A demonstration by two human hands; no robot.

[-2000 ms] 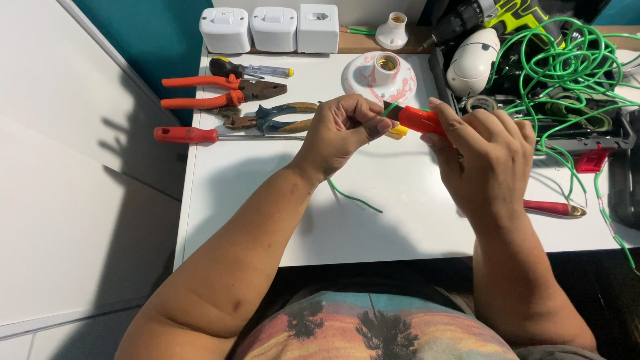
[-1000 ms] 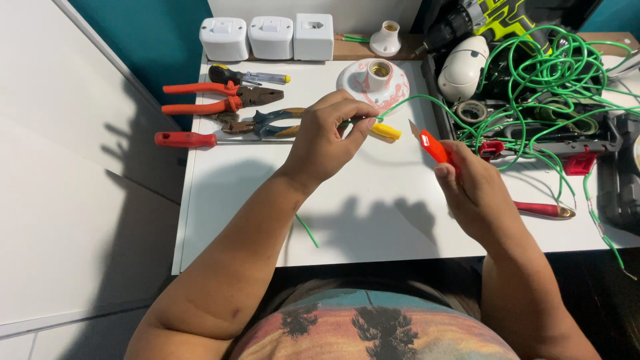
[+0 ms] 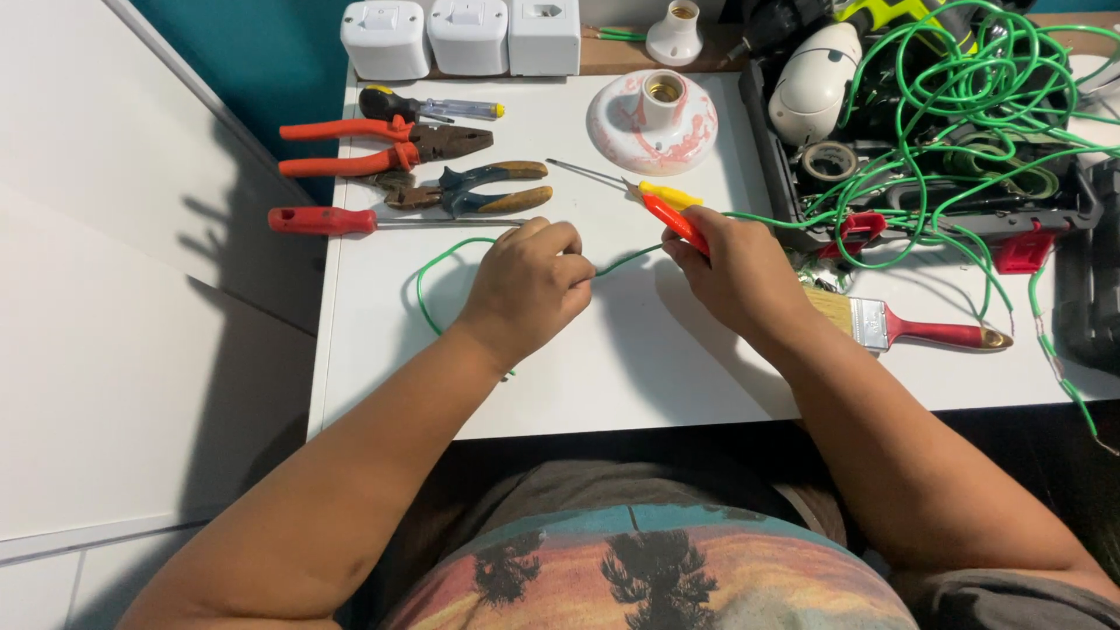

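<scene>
My left hand (image 3: 534,284) pinches the green insulated wire (image 3: 632,257) over the middle of the white table, and a loop of that wire lies left of the wrist. In my right hand (image 3: 744,267) is a red utility knife (image 3: 674,223), its blade pointing up and left. The wire runs from the left fingers to the right hand, then on to the tangled green coil at the right. Just beyond the knife lies a yellow-handled screwdriver (image 3: 669,194), partly hidden by it. A white lamp holder with reddish smears (image 3: 654,127) stands behind the screwdriver.
Combination pliers (image 3: 350,164), cutting pliers (image 3: 490,201), a red screwdriver (image 3: 324,220) and small screwdrivers lie left. White electrical boxes (image 3: 385,44) and a small lamp holder (image 3: 675,37) stand behind. At right are a black toolbox (image 3: 761,131) under the coil and a paintbrush (image 3: 927,331).
Both hands have come lower toward the table's front edge. The yellow-handled screwdriver, partly hidden behind my left hand a second ago, now shows beside the knife. The paintbrush bristles have come into view.
</scene>
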